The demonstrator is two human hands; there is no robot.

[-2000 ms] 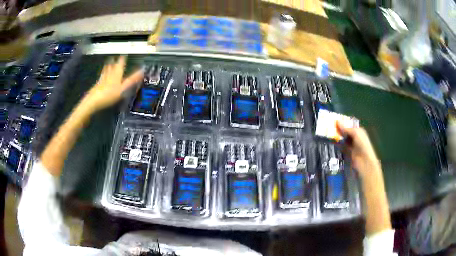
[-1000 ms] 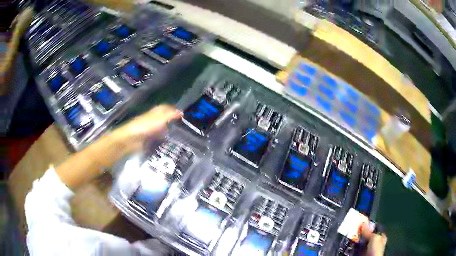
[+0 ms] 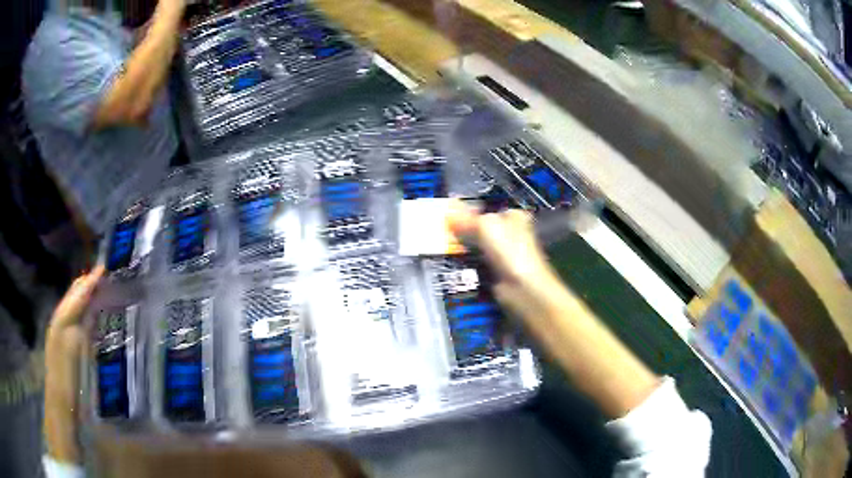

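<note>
A clear blister tray (image 3: 308,271) holds two rows of keypad phones (image 3: 271,369) with blue-printed screens. Glare hides some phones. My left hand (image 3: 70,303) grips the tray's left end. My right hand (image 3: 509,243) is over the tray's right part, holding a white smoothing block (image 3: 425,227) with some orange at the fingers. Whether the right fingers also grip the tray is hidden.
A person in a grey-blue top (image 3: 89,103) is at upper left, beside stacked filled trays (image 3: 271,93). Another phone (image 3: 546,184) shows beyond my right hand. A blue-print sticker sheet (image 3: 757,355) lies at right, past the pale bench edge (image 3: 645,280).
The view has swung left. The phone tray has moved left over where the other filled trays lay. My left hand has come to its left end; my right hand moved along with the block.
</note>
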